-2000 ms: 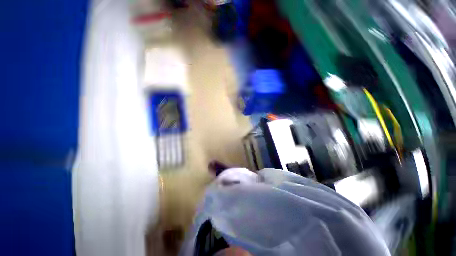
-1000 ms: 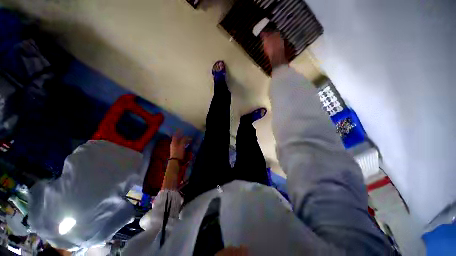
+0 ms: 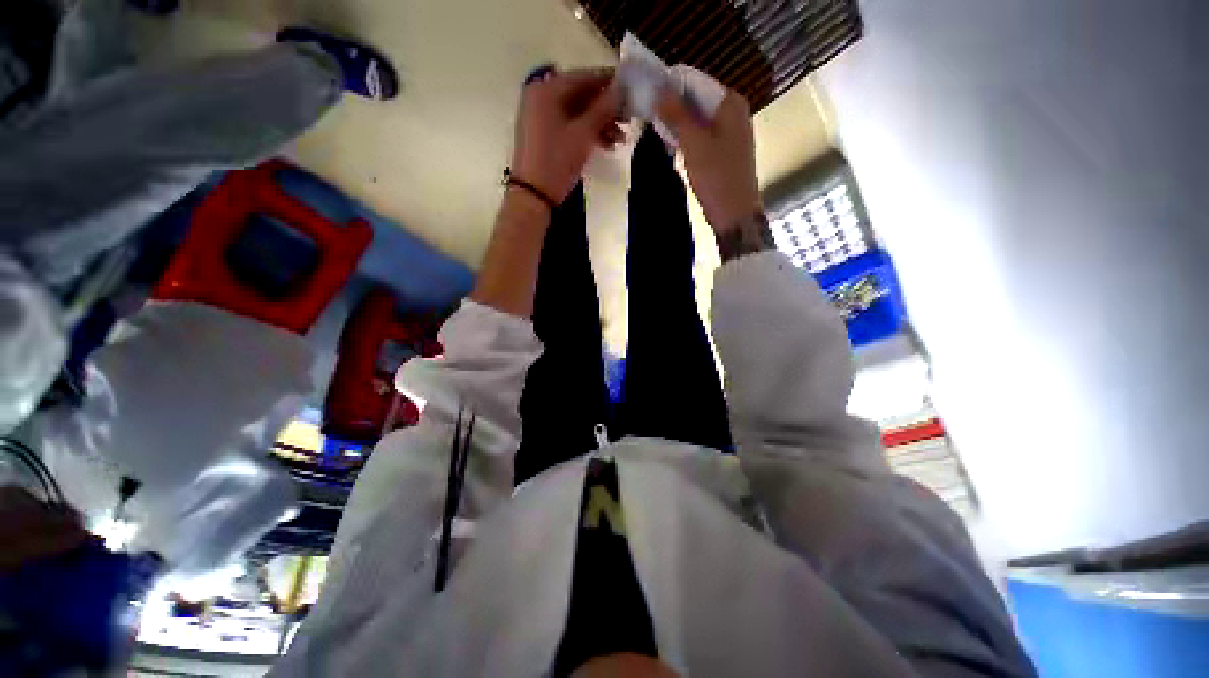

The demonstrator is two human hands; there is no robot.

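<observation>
My left hand [image 3: 557, 133] and my right hand [image 3: 709, 146] are raised close together near the top of the head view. Between them they hold a small white, thin, folded piece [image 3: 643, 76]; whether it is paper or cloth I cannot tell. A second white part shows at my right fingers. The fingertips are blurred. A brown slotted box [image 3: 782, 40] with narrow rows of pale pieces lies just beyond my hands, cut off by the top edge.
A red stool [image 3: 188, 265] stands at the left, near another person's legs and shoe [image 3: 347, 66]. At the right are a white gridded tray [image 3: 819, 228], a blue bin [image 3: 868, 294] of small pieces and a long white surface [image 3: 994, 265]. My legs are below my hands.
My right hand has moved back from over the brown box with the white piece. My left hand has come up from beside my leg to meet it. Another person's leg now shows at left.
</observation>
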